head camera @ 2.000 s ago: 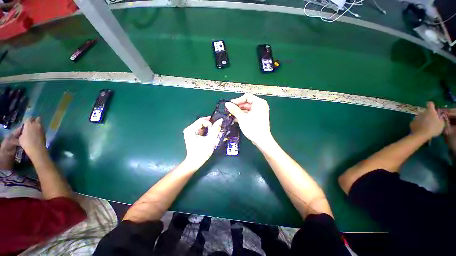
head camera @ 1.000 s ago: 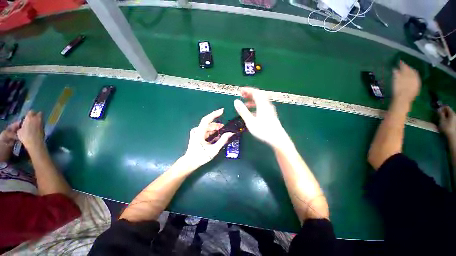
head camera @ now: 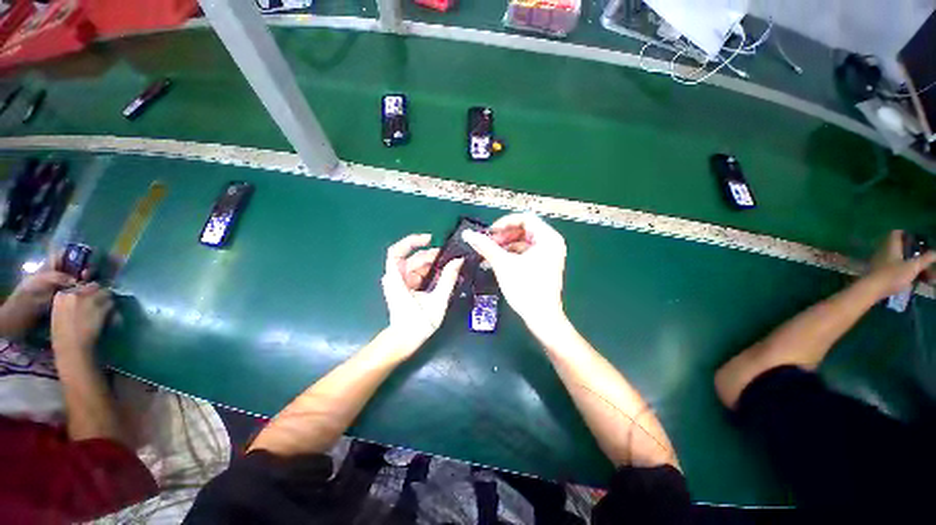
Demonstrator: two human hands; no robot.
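Note:
A dark phone body (head camera: 450,256) is held tilted between my two hands above the green bench. My left hand (head camera: 416,292) grips its lower left side. My right hand (head camera: 529,261) has its thumb and fingertips on the upper end; whether they pinch a small part cannot be told. A second black phone (head camera: 484,311) lies on the bench just beneath, its pale patch showing and its upper end partly hidden by my right hand and the held phone.
Another phone (head camera: 226,214) lies on the bench to the left. Beyond the pale strip (head camera: 493,197), several phones lie on the green belt. A grey post (head camera: 269,87) stands at back left. Neighbours' arms work at both sides.
My right hand was off the phone's end a second ago and is now back on it. Phones on the belt have shifted left. The right neighbour's hand has drawn back from the belt.

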